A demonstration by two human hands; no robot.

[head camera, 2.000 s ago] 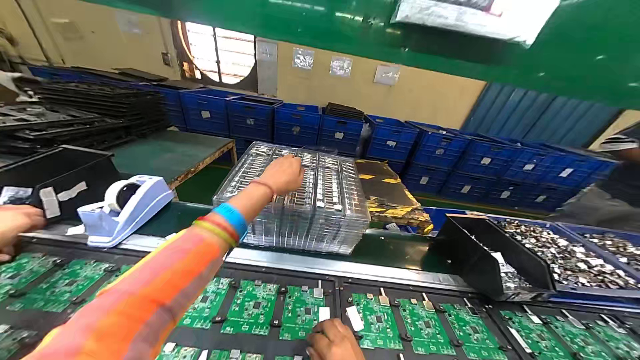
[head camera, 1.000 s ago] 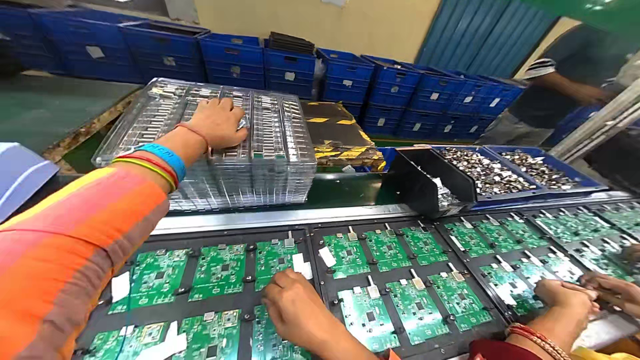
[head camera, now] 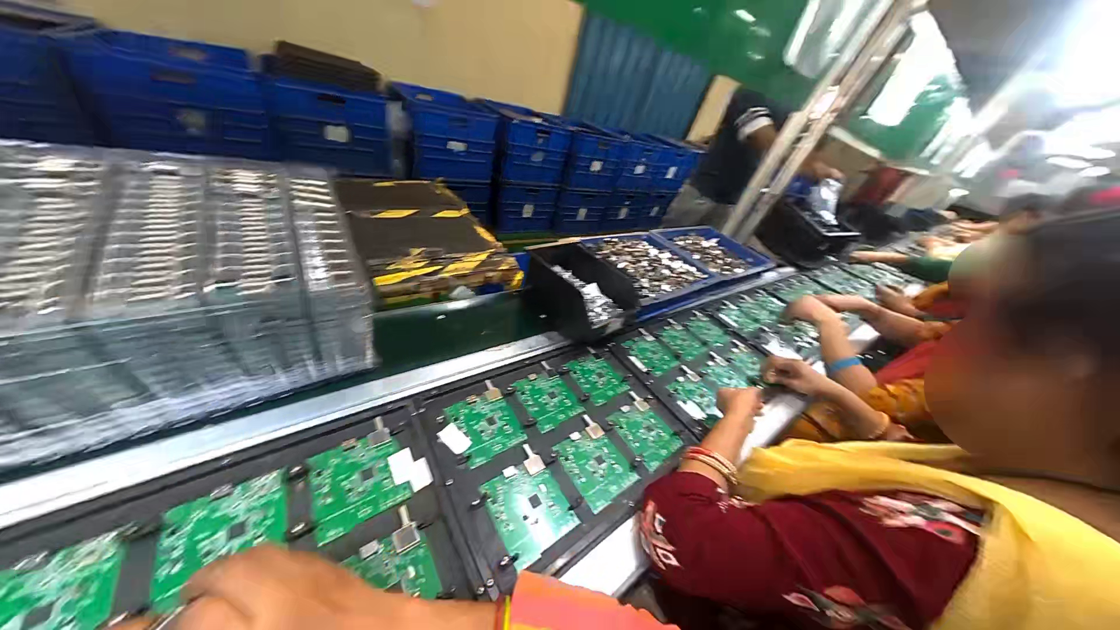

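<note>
My right hand (head camera: 262, 588), blurred and cut by the bottom edge, lies low over green circuit boards (head camera: 220, 518) in a black tray; its fingertips are hidden, so what it holds cannot be told. An orange sleeve and a yellow bangle show at its wrist. My left hand is out of view. Beside my right hand are a board with a metal-ended connector (head camera: 406, 532) and another board with white pieces (head camera: 409, 469) at its edge. At left stands a stack of clear plastic trays (head camera: 175, 350) filled with rows of small metal parts.
A black bin (head camera: 582, 293) of silvery packets and blue trays (head camera: 700, 284) of small metal parts stand behind the line. Blue crates (head camera: 455, 144) and a taped box (head camera: 420, 232) are farther back. A co-worker in a maroon sleeve (head camera: 787, 534) works close at right, others beyond.
The view has swung right. My left hand, earlier on the clear tray stack, is out of view. Two white pieces now lie at the edge of a board where my right hand was one second ago.
</note>
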